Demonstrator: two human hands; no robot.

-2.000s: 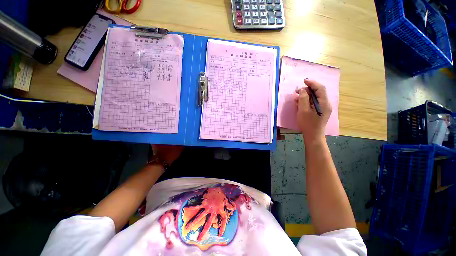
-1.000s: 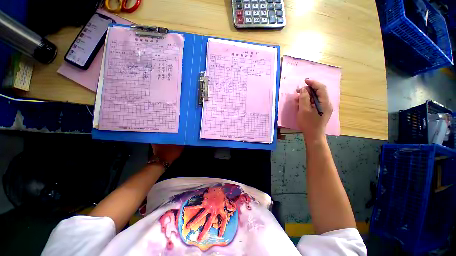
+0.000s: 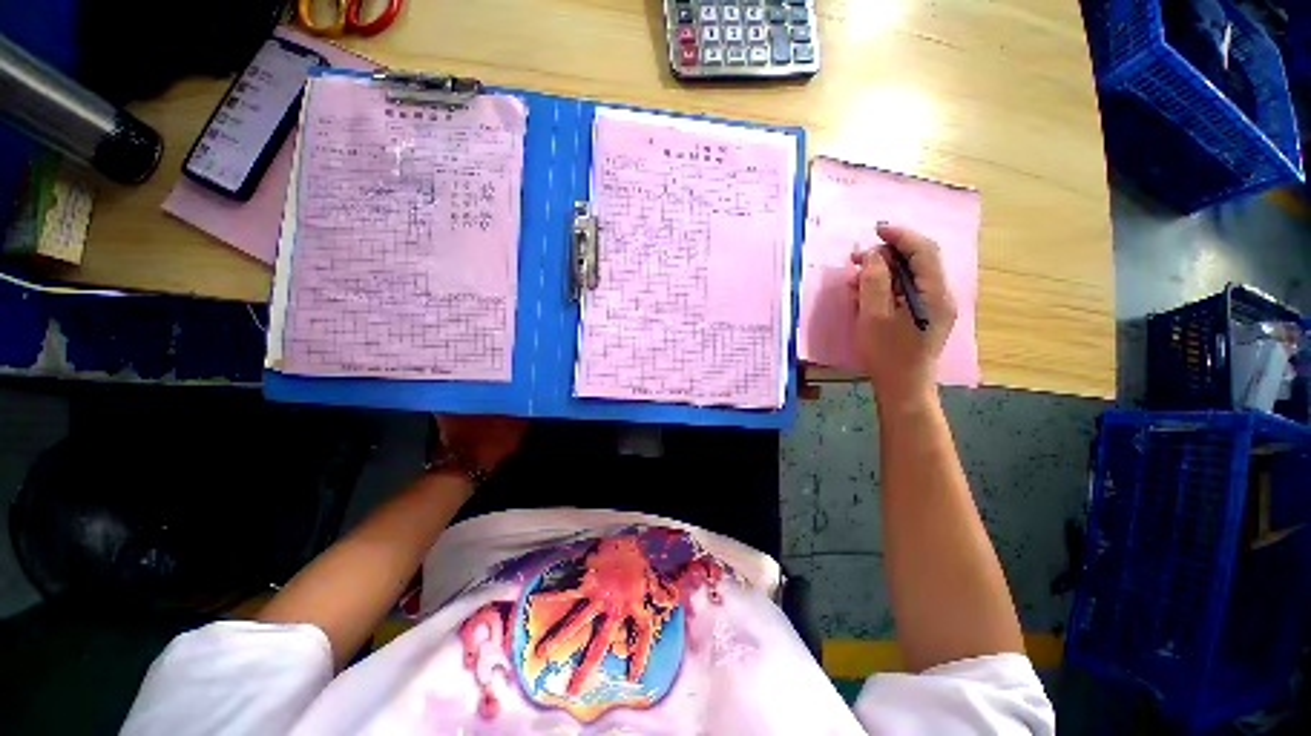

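Note:
The blue clip folder (image 3: 544, 259) lies open flat on the desk, a pink record form (image 3: 687, 259) on its right leaf and a second pink form (image 3: 403, 237) on its left leaf, each by a silver clip. My right hand (image 3: 903, 309) holds a black pen (image 3: 907, 288) and rests on the loose pink sheet (image 3: 834, 216) right of the folder. My left hand (image 3: 482, 436) is below the folder's front edge, partly hidden by it. Its fingers cannot be seen, nor whether it holds anything.
The wood-grain desk (image 3: 1042, 273) holds a calculator (image 3: 743, 39) beyond the folder. A lit phone (image 3: 256, 118), red and yellow scissors handles (image 3: 350, 15) and a silver cylinder (image 3: 65, 108) are at the upper left. Blue crates (image 3: 1165, 532) and a black crate (image 3: 1190, 352) stand at the right.

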